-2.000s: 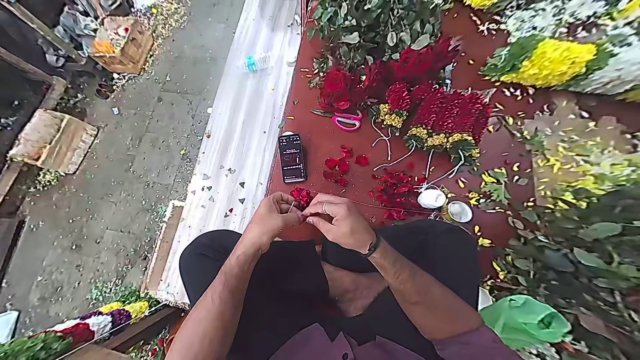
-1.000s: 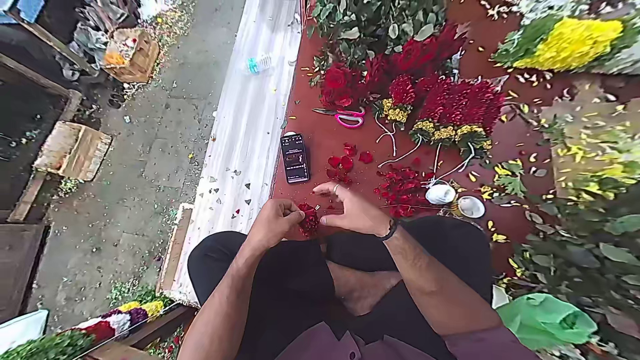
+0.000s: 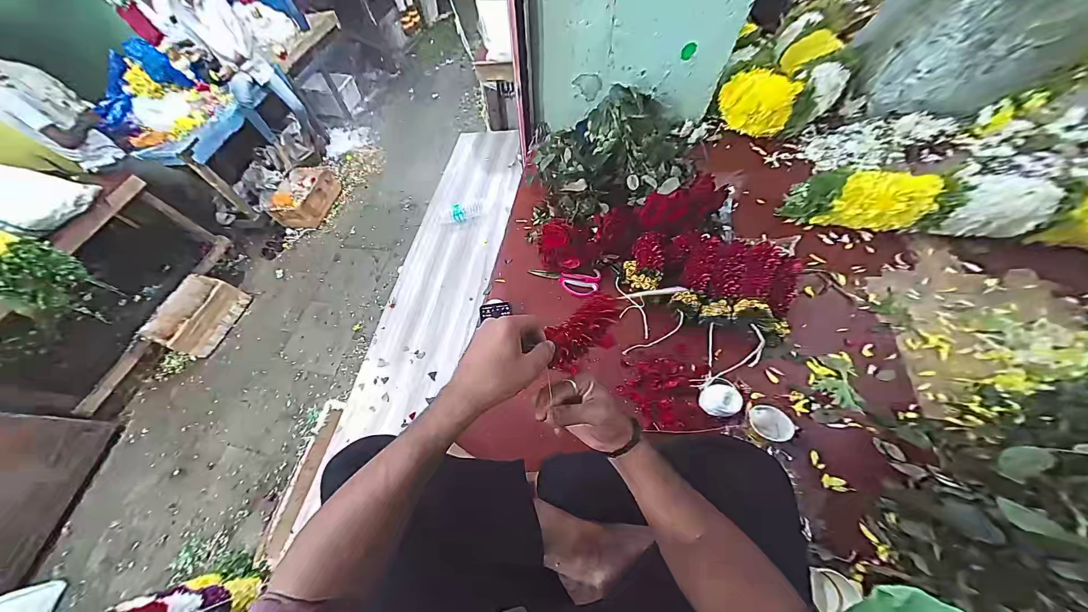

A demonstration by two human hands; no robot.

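A string of red petals (image 3: 584, 330) stands up from my left hand (image 3: 510, 357), whose fingers are closed on its lower end. Just below and to the right, my right hand (image 3: 588, 412) pinches a thin thread that runs up toward the petals. Loose red petals (image 3: 661, 393) lie on the red surface to the right of my hands. Beyond them are finished red and yellow garland pieces (image 3: 739, 276) with white cords. Pink-handled scissors (image 3: 580, 282) lie past the petal string. A phone (image 3: 495, 311) is partly hidden behind my left hand.
Two white thread spools (image 3: 721, 398) (image 3: 772, 422) sit right of my hands. Leafy stems (image 3: 616, 149) and red roses (image 3: 565, 245) lie ahead. Yellow chrysanthemums (image 3: 888, 201) are at the right. A plastic bottle (image 3: 461, 212) rests on the white board. Other people work at a flower table (image 3: 183, 149), upper left.
The view has tilted up. My left hand has risen with the red petal string, which now shows at greater length. My right hand, spread apart one second ago, now pinches the thread.
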